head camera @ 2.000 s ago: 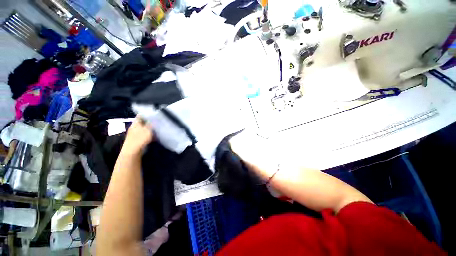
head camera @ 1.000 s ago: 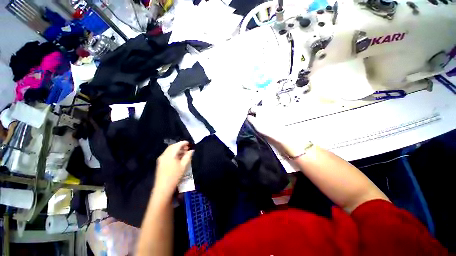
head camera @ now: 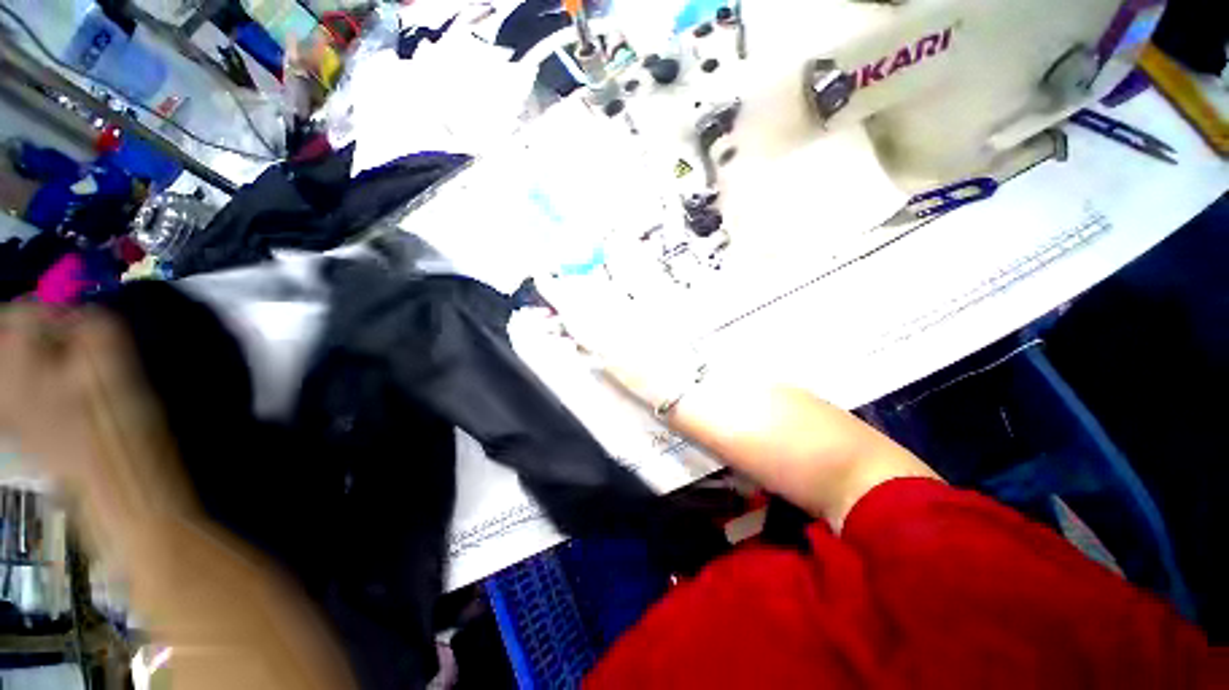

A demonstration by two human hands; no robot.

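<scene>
A black garment piece with a pale grey-white panel is spread from the left over the table's front edge. My left hand, motion-blurred at the left edge, is raised at its far left end and appears to grip it. My right hand lies on the table, its fingertips at the cloth's right corner in front of the needle area. The white sewing machine stands behind. No cloth shows under the presser foot.
Dark-handled snips lie by the machine base, a second pair further right beside a yellow tool. White cloth and black cloth are heaped behind. A blue crate is below the table edge.
My left hand has moved far left and up, drawing the black cloth out sideways. The white panel has shifted left and black cloth now covers more of the front. The view has turned right.
</scene>
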